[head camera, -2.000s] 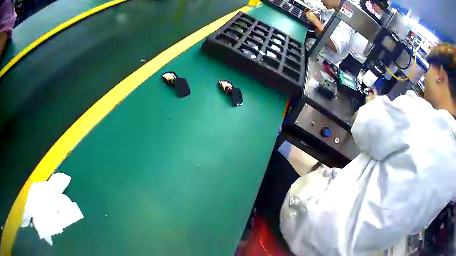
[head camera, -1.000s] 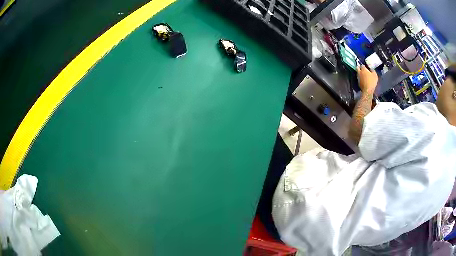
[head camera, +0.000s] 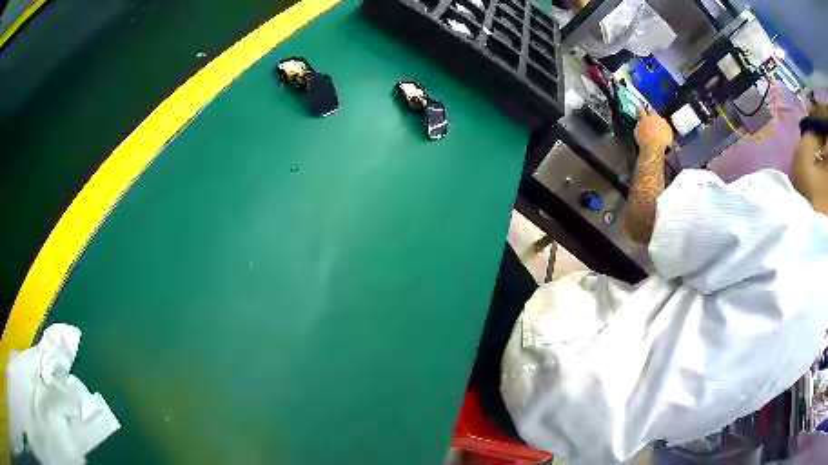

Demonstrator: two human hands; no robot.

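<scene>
Neither my left hand nor my right hand is in view. Two opened watch units lie on the green mat. The left unit has an open case (head camera: 293,69) with a pale interior and a black display module (head camera: 321,94) beside it, lower right. The right unit has a smaller-looking open case (head camera: 411,93) with a pale interior and a dark display module (head camera: 436,119) at its lower right. The joint between case and screen is too small to make out.
A black foam tray (head camera: 508,77) stands at the bench's far end. White wipes (head camera: 62,400) lie at lower left by the yellow strip (head camera: 118,168). A person in a white smock (head camera: 690,318) sits at right, one arm reaching toward equipment (head camera: 586,186).
The view has tilted down and shifted, so the watch units and tray sit higher in the picture than two seconds ago. The seated person's forearm has come into view over the equipment.
</scene>
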